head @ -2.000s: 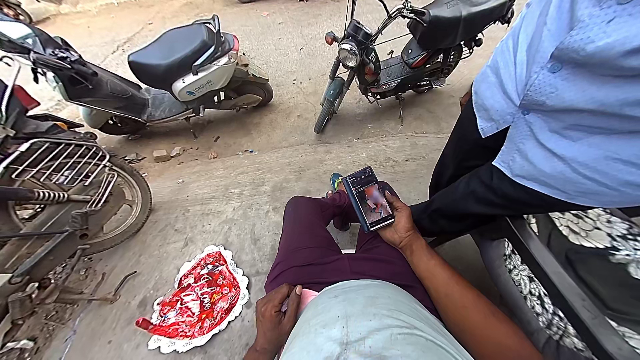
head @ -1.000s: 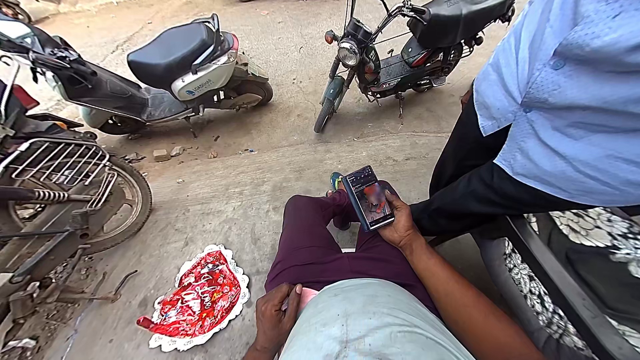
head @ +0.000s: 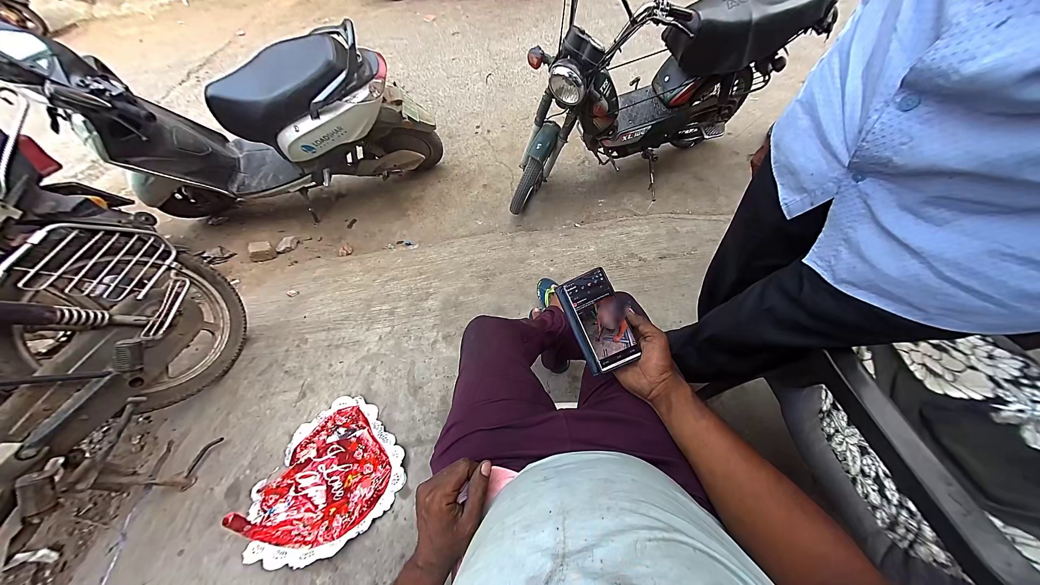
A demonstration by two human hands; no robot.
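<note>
My right hand (head: 650, 357) holds a smartphone (head: 603, 321) in a dark case above my thighs, with the thumb at the edge of its lit screen, which shows a picture. My left hand (head: 451, 508) rests curled at my left hip, pinching the edge of a pink cloth (head: 499, 481) beside my pale shirt. To the left of that hand, a red heart-shaped item with white lace trim (head: 333, 483) lies on the concrete; it bears writing.
A scooter (head: 284, 106) and a moped (head: 626, 97) stand ahead on the ground. Another motorcycle's wheel and wire rack (head: 97, 268) are at the left. Close on the right is a person in a blue shirt (head: 934, 171), beside a dark-framed seat with floral fabric (head: 967, 374).
</note>
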